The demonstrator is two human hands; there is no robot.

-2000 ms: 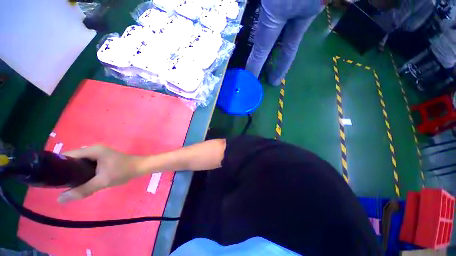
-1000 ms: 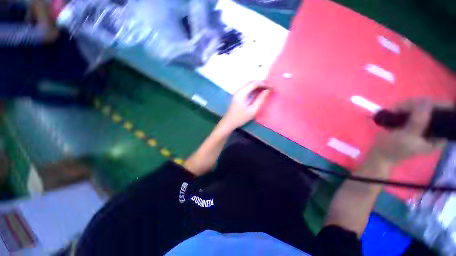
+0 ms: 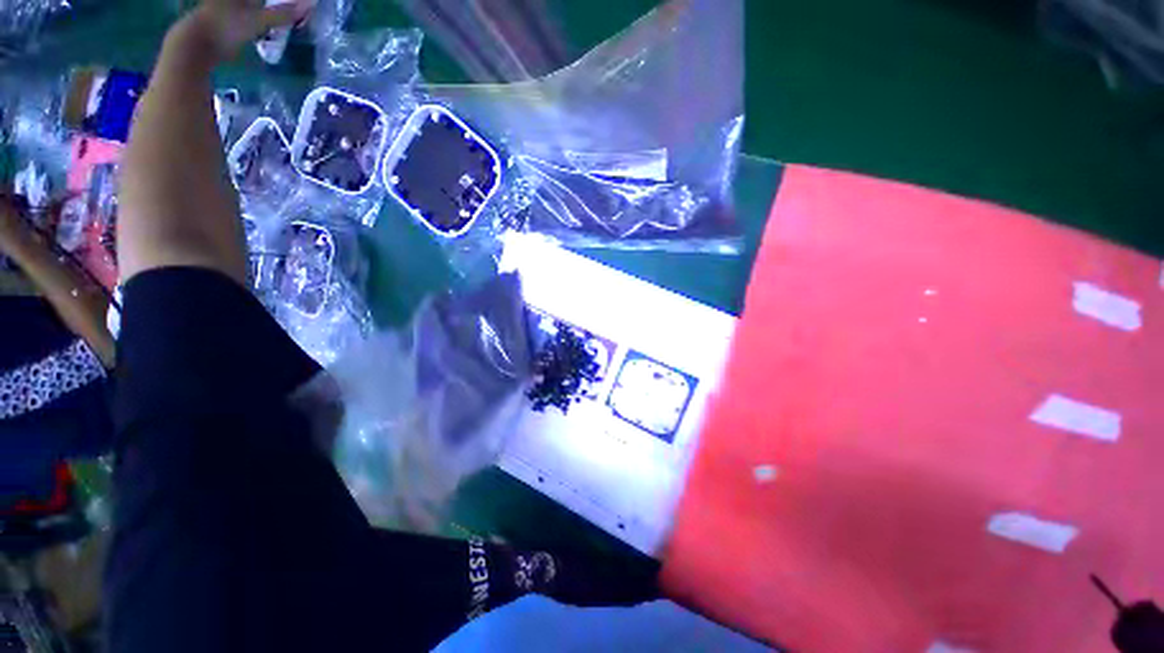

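Note:
My left arm reaches to the upper left, and my left hand is cut off by the top edge beside a small white-rimmed piece; its grip is hidden. Several dark-centred white-rimmed units, one of them a larger unit, lie among clear plastic bags. A black screw pile sits on the white sheet, beside a printed square outline. The dark nose and thin bit of the screwdriver show at the lower right corner. My right hand is out of view.
The red mat with white tape strips lies on the right. Large clear bags lie behind the sheet, and a crumpled greyish bag is left of the screws. Another person's forearm is at the far left.
The view has swung left towards the waiting units. My left hand has moved from the mat's edge to the far upper left. My right hand has left the picture.

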